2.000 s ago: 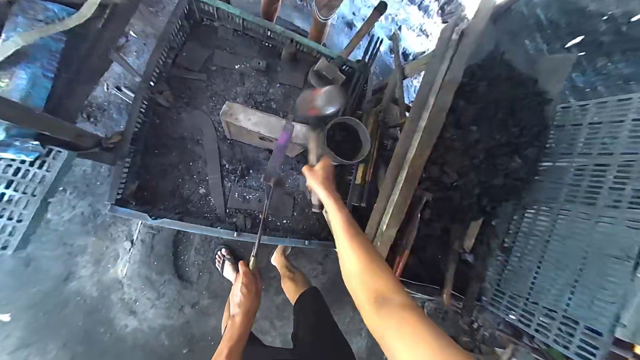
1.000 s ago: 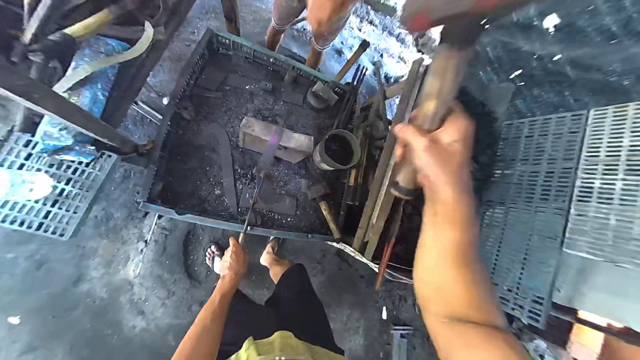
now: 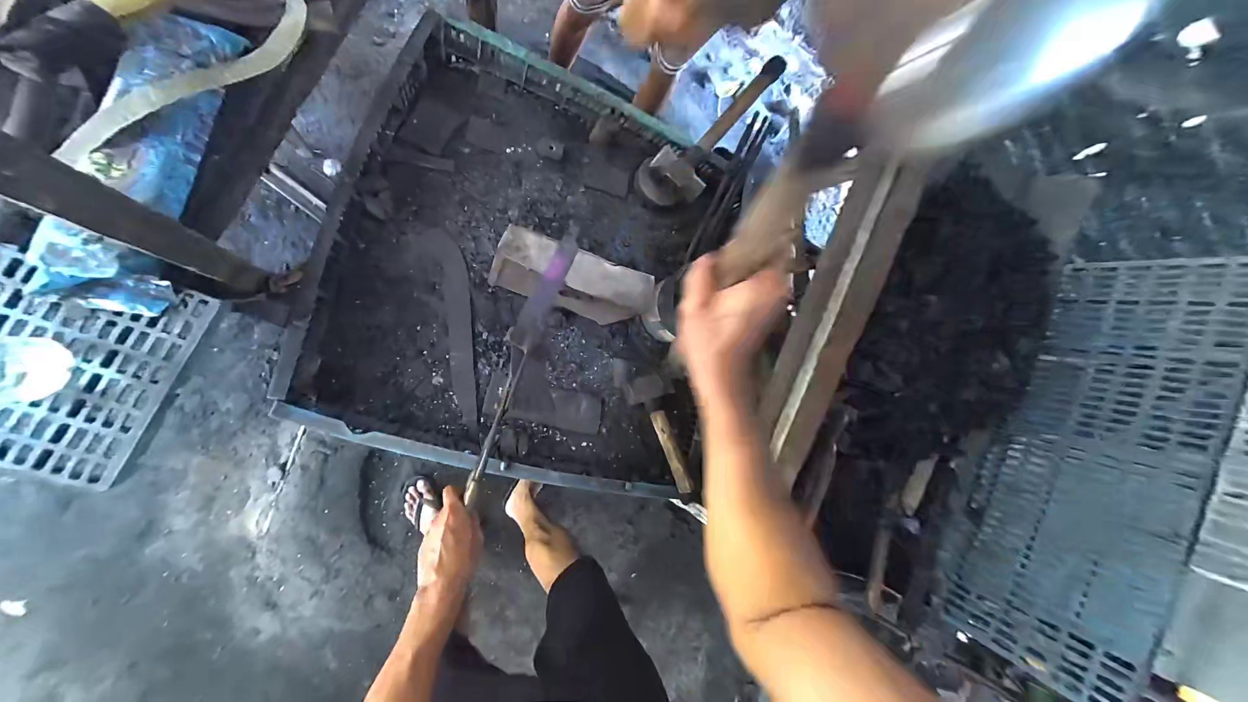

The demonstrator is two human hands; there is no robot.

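Note:
My left hand is closed round the handle of a long thin rod, whose far end carries a flat metal blade with a purple-glowing part. The blade lies over a pale metal block in a low tray filled with dark grit. My right hand grips the wooden shaft of a hammer, raised at the upper right; its head is blurred by motion. A second hammer lies in the tray near its front right corner, and an axe-like tool rests at the back right. A curved flat strip lies left of the block.
The tray's front rim is by my feet. A wooden beam runs along its right side, with a heap of charcoal beyond. Plastic grates stand at the right and left. Another person's legs and hand are behind the tray.
Two seconds ago the hammer was low over the tray beside the block; it is now raised to the upper right. The left hand still holds the rod.

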